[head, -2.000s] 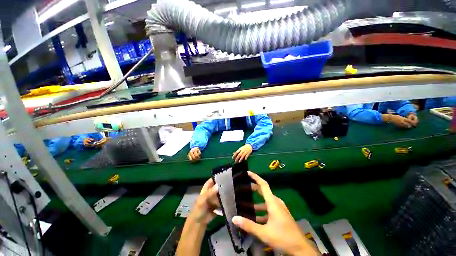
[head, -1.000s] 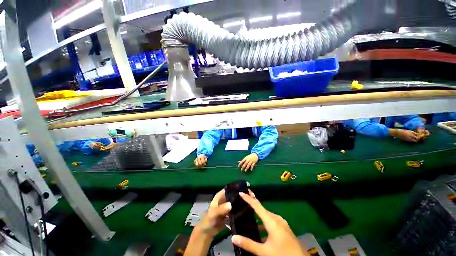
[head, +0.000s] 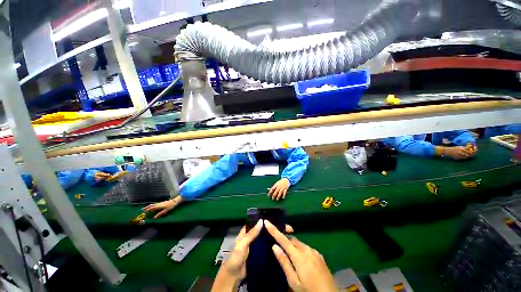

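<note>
A joined phone (head: 263, 259) with a black face is held upright in front of me, low in the middle of the view. My left hand (head: 237, 259) grips its left edge, with the thumb on the face near the top. My right hand (head: 300, 262) is around its right side, with fingers lying on the face and a fingertip beside the left thumb. The two halves look closed together. The back of the phone and its lower end are hidden.
Grey plates (head: 188, 243) lie slanted on the green belt beyond my hands. Phone housings (head: 391, 280) lie at lower right, a black screen (head: 380, 242) above them. Stacked trays (head: 491, 245) stand at right. Yellow parts (head: 371, 202) line the far edge. A white rail (head: 320, 137) crosses ahead.
The phone was open with its silver inside showing; it is now closed, black face towards me. My fingers have moved onto its upper face. The worker opposite has reached an arm out leftwards to a yellow part.
</note>
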